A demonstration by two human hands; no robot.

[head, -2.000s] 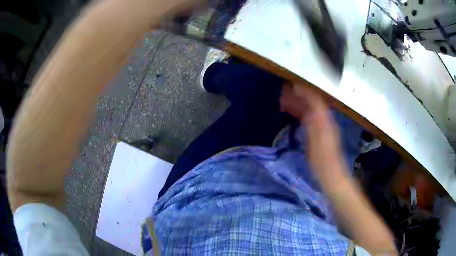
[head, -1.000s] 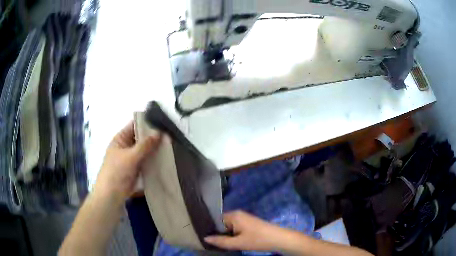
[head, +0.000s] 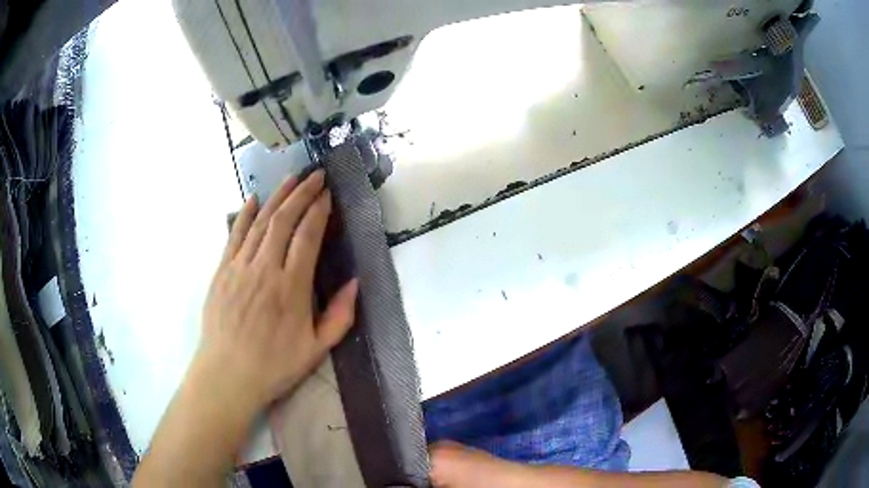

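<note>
A long strip [head: 388, 334], beige on one side, dark brown in the middle and striped grey on the right, runs from the table's front edge up to the presser foot [head: 333, 138] of the off-white sewing machine [head: 286, 57]. My left hand [head: 272, 276] lies flat on the strip just in front of the foot, fingers pointing at it, thumb on the brown part. My right hand [head: 457, 465] is at the strip's lower end by the table edge, partly cut off by the frame; its fingertips are hidden by the strip.
Layered dark and beige strips [head: 33, 315] hang at the table's left edge. Dark bundles [head: 772, 372] are piled low at the right. The white table [head: 534, 276] has a curved-looking front edge above my blue checked garment [head: 534, 400]. Grey cloth [head: 762, 91] hangs on the machine's right end.
The strip has moved from above the front edge up to the presser foot and now lies lengthwise. My left hand has gone from pinching its end to lying flat on it. The view is closer.
</note>
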